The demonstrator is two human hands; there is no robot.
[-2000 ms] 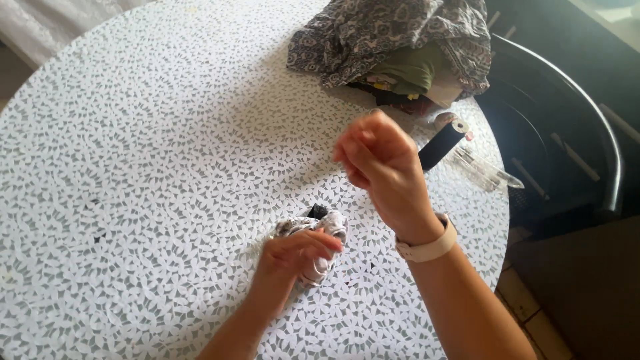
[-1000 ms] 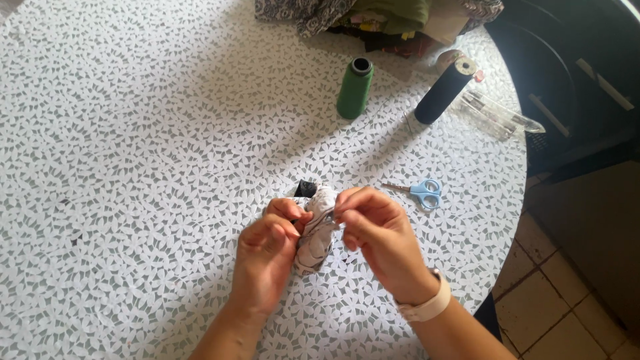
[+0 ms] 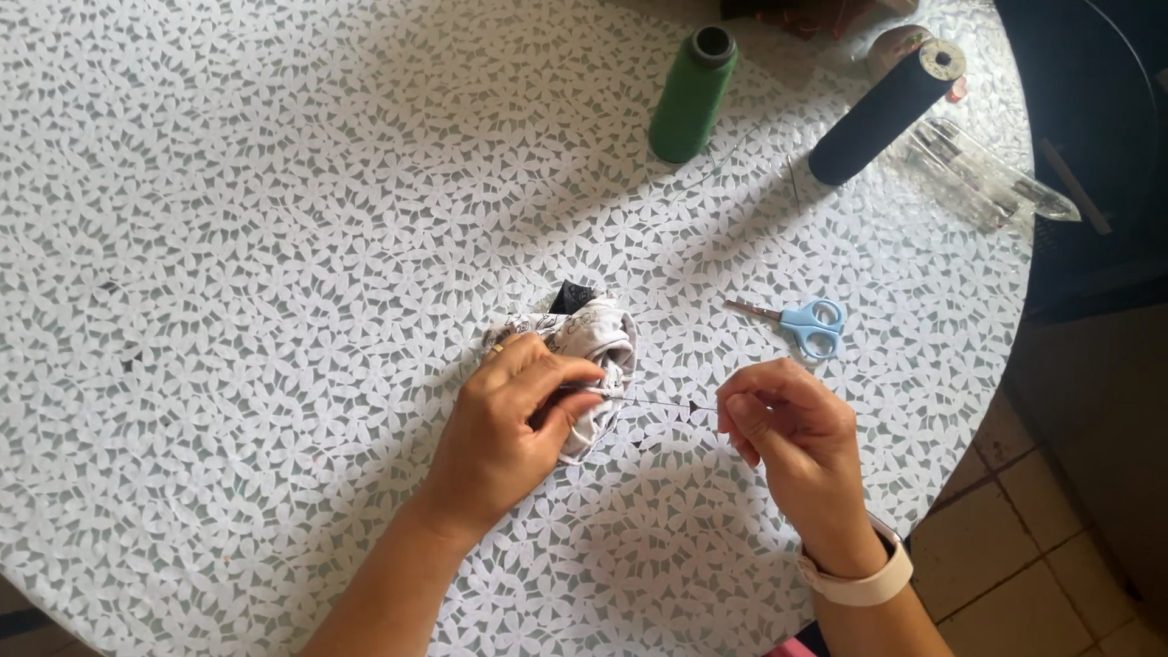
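Note:
A bunched piece of white printed fabric (image 3: 602, 333) with a black patch (image 3: 572, 297) lies on the table under my left hand (image 3: 520, 411). My left thumb and index finger pinch the fabric at its right side. From that pinch a thin dark thread (image 3: 652, 401) runs right, pulled fairly straight, to the closed fingertips of my right hand (image 3: 789, 429). Whether a needle is between those fingertips cannot be told. Light blue-handled scissors (image 3: 812, 319) lie just beyond my right hand, blades pointing left.
A green thread cone (image 3: 692, 100) and a dark thread spool (image 3: 871, 123) stand at the back right. Beside them lie clear plastic packets (image 3: 995, 173). Dark cloth (image 3: 812, 14) shows at the top edge. The round table's edge curves along the right, with tiled floor (image 3: 1004, 538) below.
My right hand has moved right, away from the fabric, with thread now stretched between the hands. One second ago both hands were together at the fabric. The view has shifted closer.

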